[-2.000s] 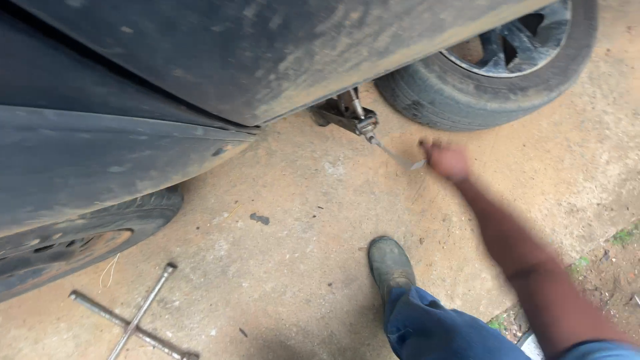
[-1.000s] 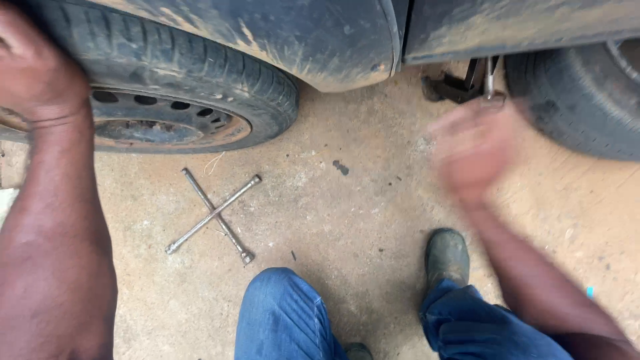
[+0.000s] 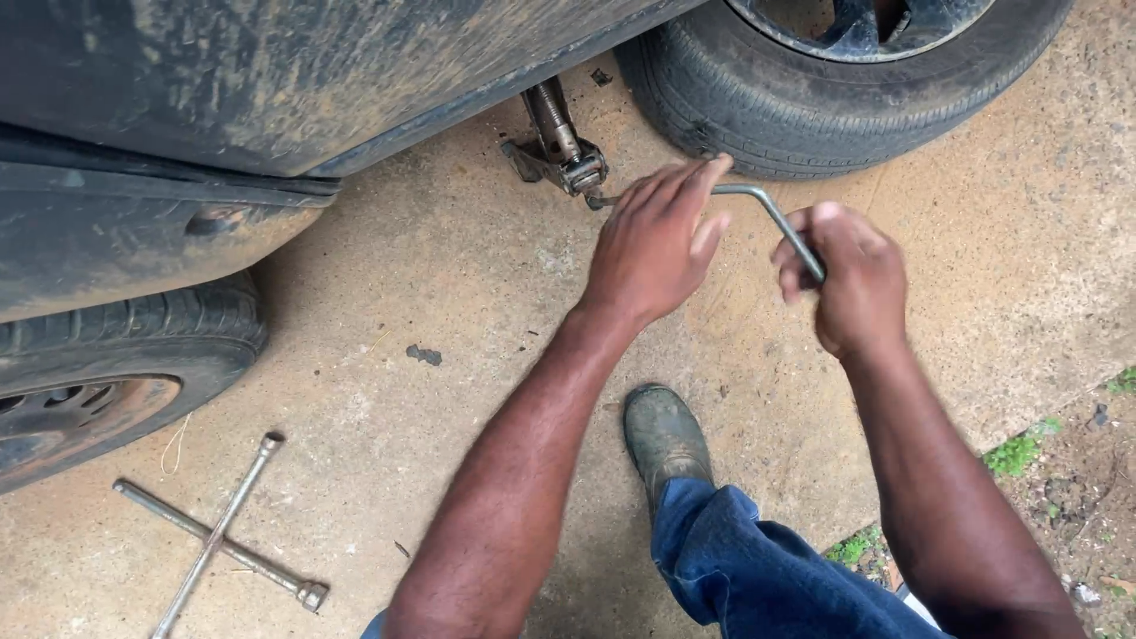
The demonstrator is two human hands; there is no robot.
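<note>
A scissor jack [image 3: 561,146] stands under the sill of a dirty dark car [image 3: 266,80]. From its screw end a bent metal crank handle [image 3: 770,206] runs to the right. My left hand [image 3: 652,235] lies over the handle's straight part near the jack, fingers extended; its palm side is hidden, so a grip there is not certain. My right hand [image 3: 852,275] is around the crank's end section, thumb on top, fingers partly blurred.
A four-way lug wrench [image 3: 213,540] lies on the concrete at lower left, near a mounted wheel [image 3: 115,382]. A loose-looking tyre with an alloy rim [image 3: 799,115] lies beside the jack. My boot [image 3: 666,435] stands below my hands; soil and weeds border the slab at right.
My left hand, at the mounted wheel one second ago, is now at the crank handle by the jack. My right hand is on the crank's end. The view has swung right.
</note>
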